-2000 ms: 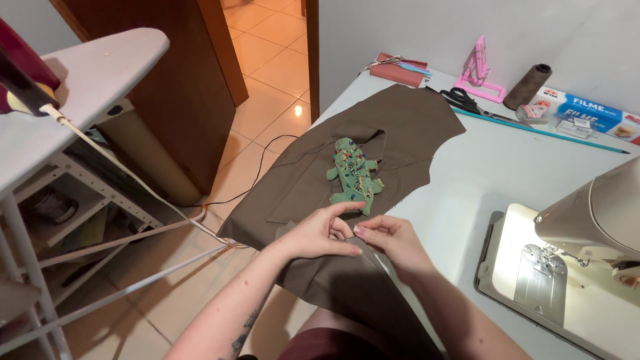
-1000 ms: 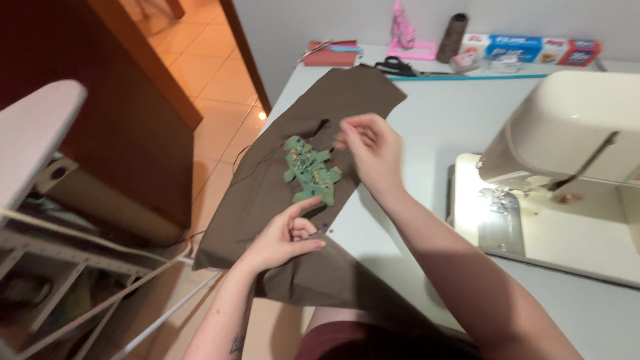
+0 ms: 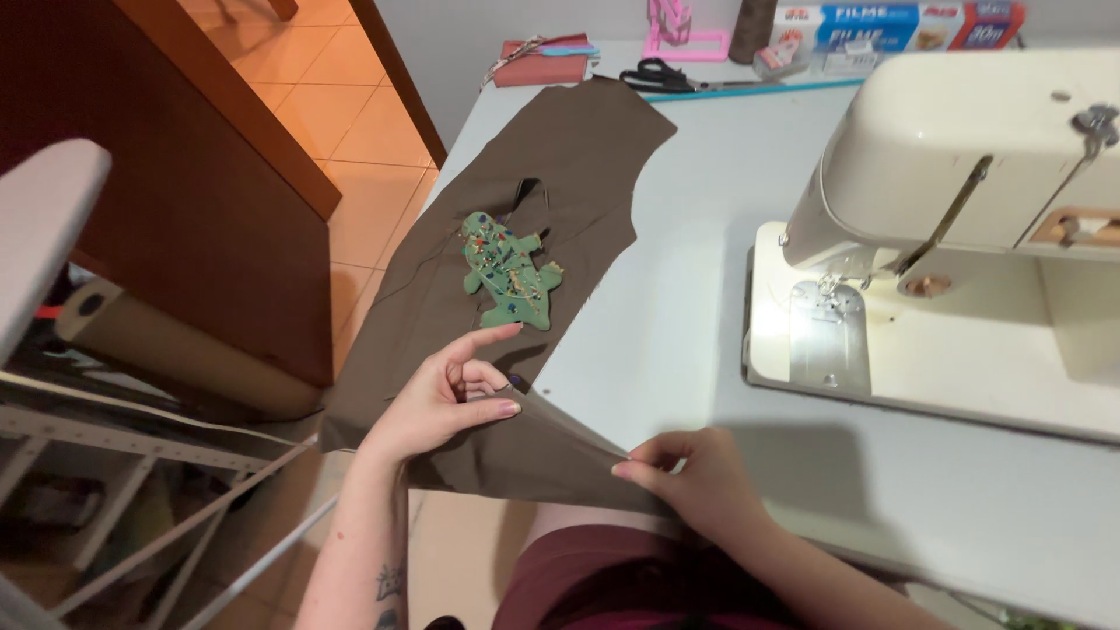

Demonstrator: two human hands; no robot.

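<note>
Brown fabric [image 3: 569,157] lies over the white table and hangs past its near left edge. On it rests a green animal-shaped pincushion [image 3: 507,271], stuck with many coloured pins. Just below the pincushion, my left hand [image 3: 455,394] holds the fabric's edge between thumb and curled fingers, its index finger stretched out. Farther right along that edge, my right hand [image 3: 691,472] pinches the fabric between thumb and forefinger. Between both hands the edge is drawn fairly straight. A dark-headed pin [image 3: 516,381] shows beside my left fingers.
A sewing machine [image 3: 945,175] with its lamp lit stands at the right. Black-handled scissors [image 3: 669,77], a pink stand [image 3: 687,44], a dark thread cone [image 3: 751,31] and film boxes [image 3: 892,26] line the back. An ironing board [image 3: 52,210] is at the left.
My right hand has come down from beside the pincushion to the fabric's near edge and taken hold of it. My left hand stays just below the pincushion.
</note>
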